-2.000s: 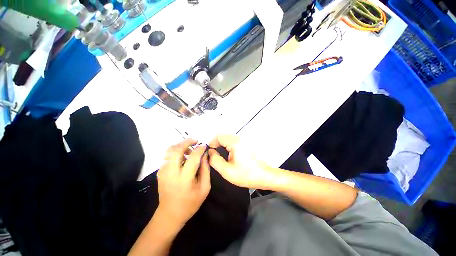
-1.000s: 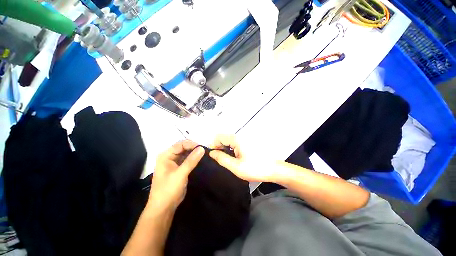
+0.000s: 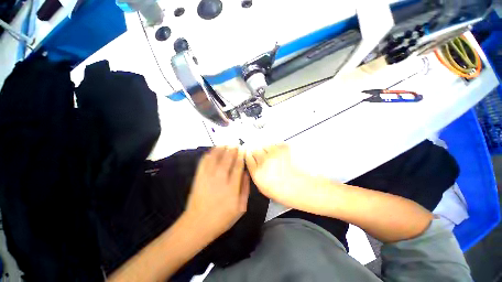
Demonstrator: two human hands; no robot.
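Observation:
My left hand [image 3: 220,184] and my right hand [image 3: 275,168] are bare and side by side, fingertips nearly touching, just in front of the presser foot area [image 3: 250,113]. Both pinch the top edge of a black knit garment piece [image 3: 242,237], which hangs down toward my grey-clothed lap. The fingertips hide most of the gripped edge. The white sewing machine [image 3: 308,22] stands behind, with a curved shiny metal band [image 3: 195,91] left of the needle area. A dark thread runs across the white table to the right.
A large black fabric heap [image 3: 49,165] lies at left. Thread snips [image 3: 393,96] lie on the white table [image 3: 352,132] at right. Coiled orange and yellow rings [image 3: 462,58] are at its far end. A blue crate [image 3: 479,182] stands at right, with a black bundle [image 3: 407,171] over its near side.
The view has shifted and turned, so the machine and snips appear farther right. Both hands are closer to the presser foot, and my left hand has turned with its back more upward.

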